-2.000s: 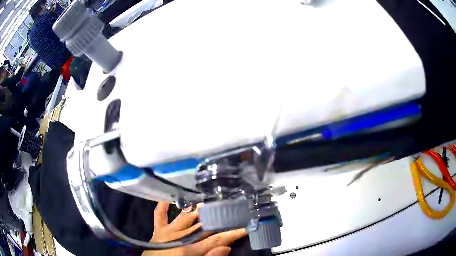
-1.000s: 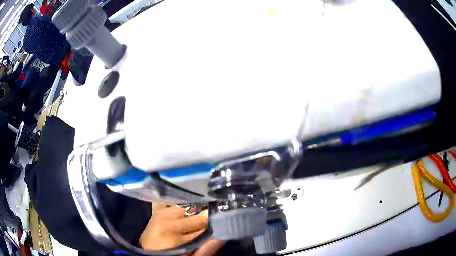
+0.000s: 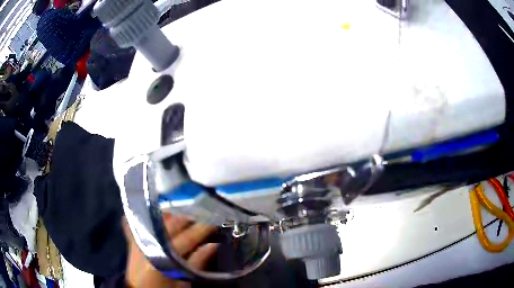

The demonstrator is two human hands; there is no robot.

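Observation:
The white sewing machine head (image 3: pixel 315 95) with a blue stripe fills most of the picture. Black cloth (image 3: pixel 82 197) lies spread to its left, and dark cloth shows below the head. My left hand (image 3: pixel 160 253) is blurred, at the cloth beside the needle area, partly hidden by the curved chrome guard (image 3: pixel 135 191). Its fingers point right; whether they grip the cloth cannot be told. Grey ribbed knobs (image 3: pixel 311 242) stand on the head's front. The needle point is hidden. My right hand is not in view.
Scissors with yellow (image 3: pixel 482 225) and orange-red handle loops lie at the right edge, cut off. A tall grey knob (image 3: pixel 135 28) stands on top of the head. Cardboard (image 3: pixel 49 247) runs along the left table edge. Dark heaps and a person's patterned dark clothing (image 3: pixel 62 36) show upper left.
The machine head has shifted right in the picture. My left hand has moved left relative to the knobs. The other fingers seen low beside it earlier are out of sight.

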